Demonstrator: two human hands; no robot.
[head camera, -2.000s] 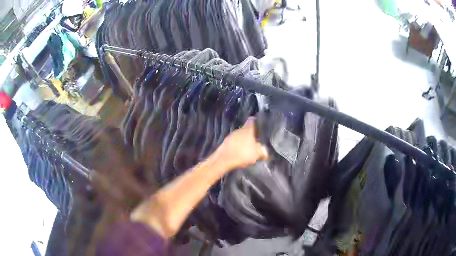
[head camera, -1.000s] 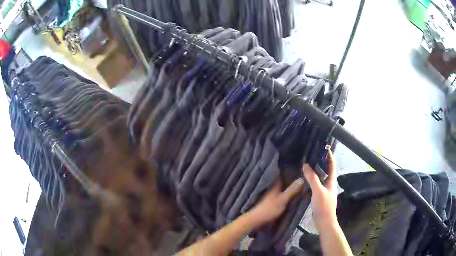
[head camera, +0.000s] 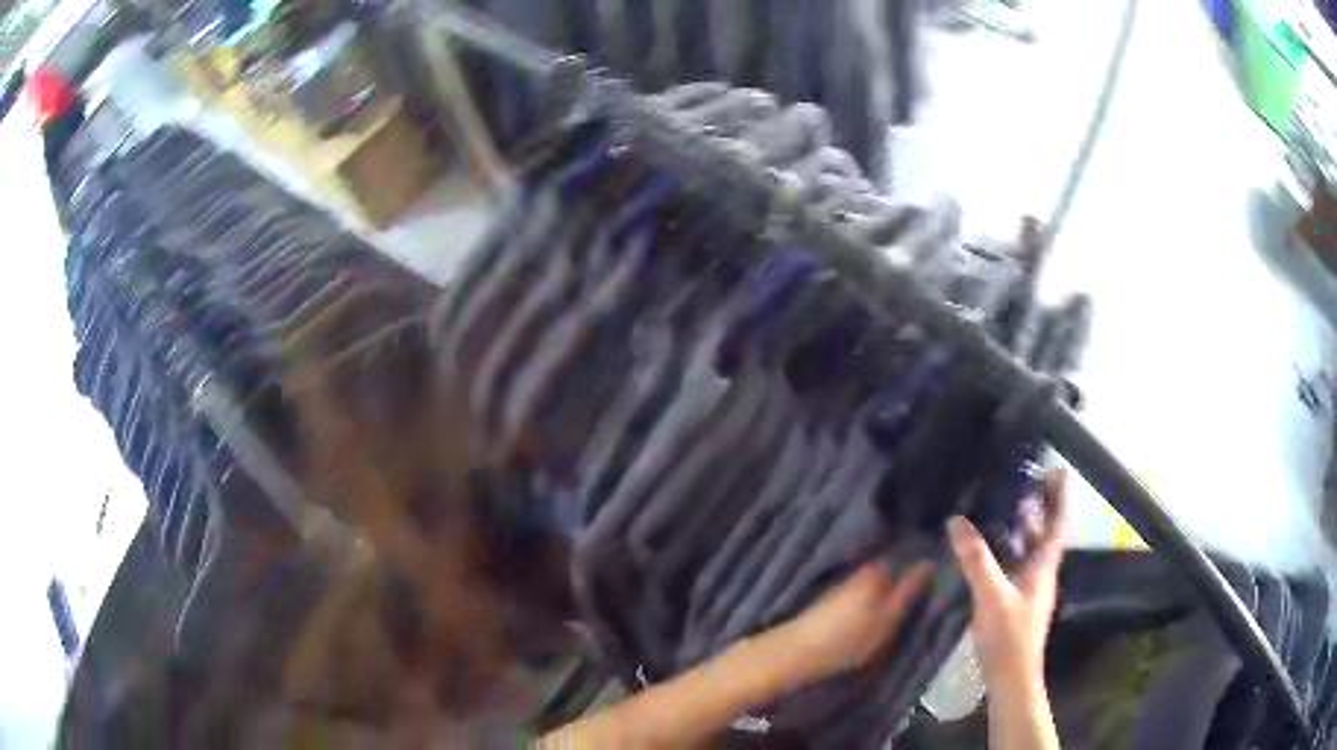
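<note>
Dark garments (head camera: 689, 425) hang in a dense row on a dark rail (head camera: 1136, 506) that runs from upper left to lower right. My left hand (head camera: 865, 615) lies against the front of the row near its right end, its fingertips blurred among the folds. My right hand (head camera: 1015, 579) is at the right end of the row, with thumb and fingers apart around the edge of the last garment. Blur hides whether either hand grips cloth.
Another row of dark garments (head camera: 220, 279) hangs at the left, with its rail (head camera: 264, 462) beside me. More garments hang behind at the top (head camera: 733, 52) and at the lower right (head camera: 1173, 645). A brown box (head camera: 384, 161) stands at the upper left.
Since two seconds ago, the garments that were swinging hang together in the row, and both hands are at its right end. Since one second ago, the view has shifted and the hands have barely moved.
</note>
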